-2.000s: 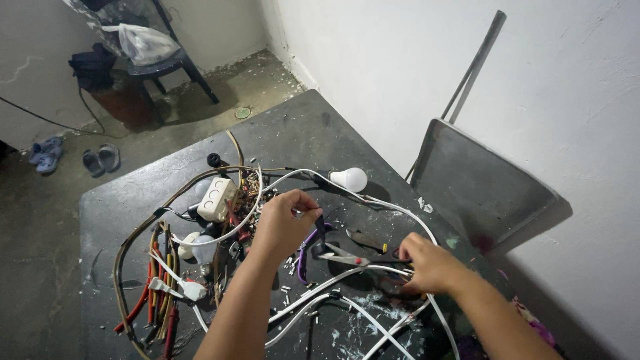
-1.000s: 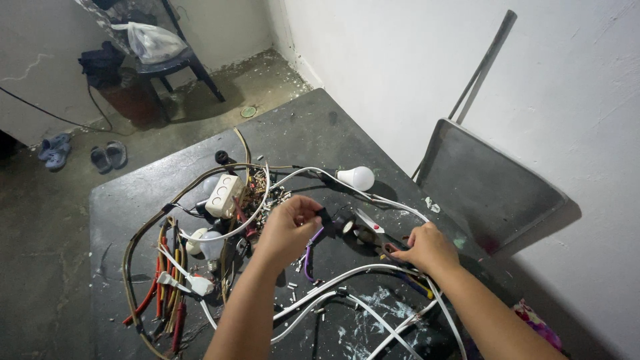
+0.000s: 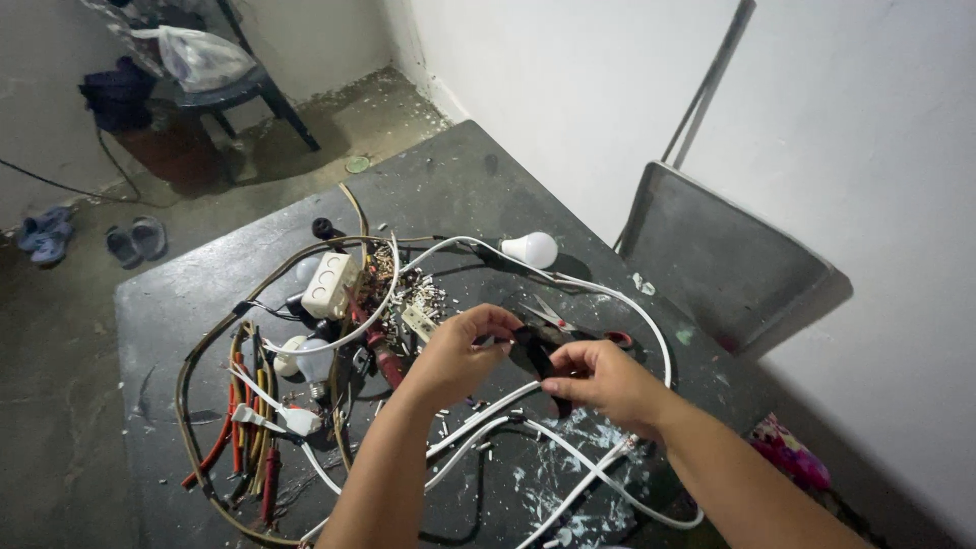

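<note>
Between my hands, above the table, hangs a strip of black tape (image 3: 539,357). My left hand (image 3: 476,343) pinches its upper end, and my right hand (image 3: 598,377) holds it lower down between thumb and fingers. Just behind them lie scissors (image 3: 560,324) with red on the handles, blades pointing up and left. A white electrical cable (image 3: 656,335) loops around the hands, with dark wrapped spots along it. Near its far side rests a white LED bulb (image 3: 531,249). Left of my left hand are a cream outlet box (image 3: 330,286) and a red-handled tool (image 3: 385,358).
The dark table (image 3: 252,252) also bears a glass bulb (image 3: 314,362), white plugs (image 3: 299,421), red and brown wire pieces (image 3: 248,412), and many small white offcuts (image 3: 423,293). A grey panel (image 3: 732,259) leans on the right wall. A chair (image 3: 229,88) and sandals (image 3: 136,241) are beyond.
The scissors, in my right hand two seconds ago, now lie on the table. My right hand has moved left, close to my left hand, and taken hold of the black tape.
</note>
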